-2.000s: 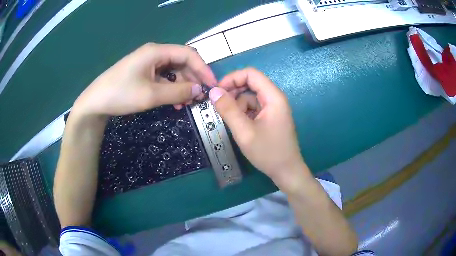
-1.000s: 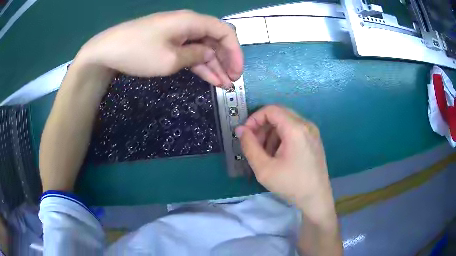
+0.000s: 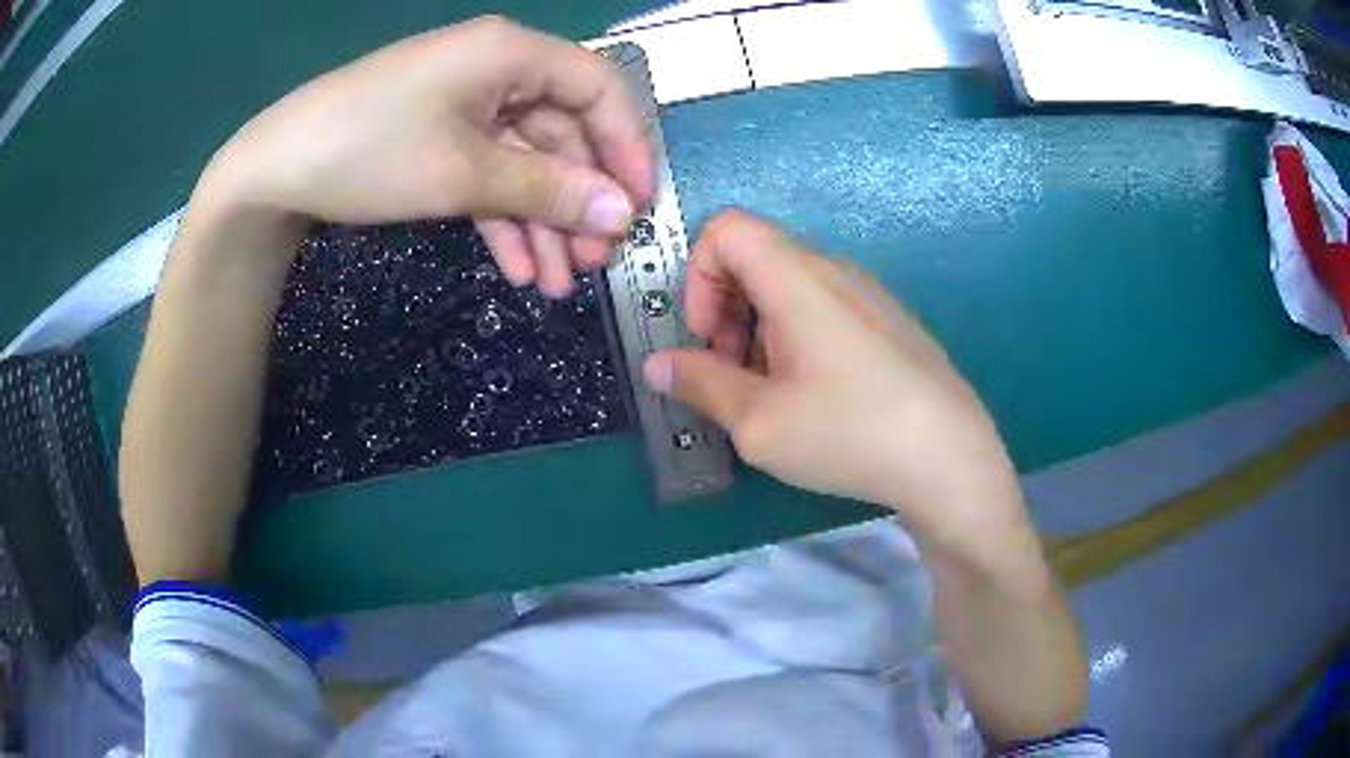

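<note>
The grey metal fixture bar [image 3: 660, 333] stands upright in view at the tray's right edge, with round seats in a row. The shallow black tray [image 3: 430, 370] holds many glittering loose rings. My left hand [image 3: 474, 148] is over the tray's top edge and the bar's upper part, thumb tip beside an upper seat and near the forefinger; whether it holds a ring cannot be seen. My right hand [image 3: 837, 370] is right of the bar, its thumb tip on the bar over a lower seat, forefinger apart from the thumb, other fingers curled. No ring shows in it.
Dark ribbed stacked bars [image 3: 52, 489] stand at far left. A white machine frame [image 3: 1125, 67] is at upper right. A white and red cloth or glove [image 3: 1303, 237] lies at the right edge. A white strip [image 3: 829, 48] runs behind the green bench [image 3: 948, 193].
Since two seconds ago my hands have parted from their meeting point at the bar's upper part. In the last second, my left thumb has come nearer the upper seat; my right forefinger has lifted from its thumb.
</note>
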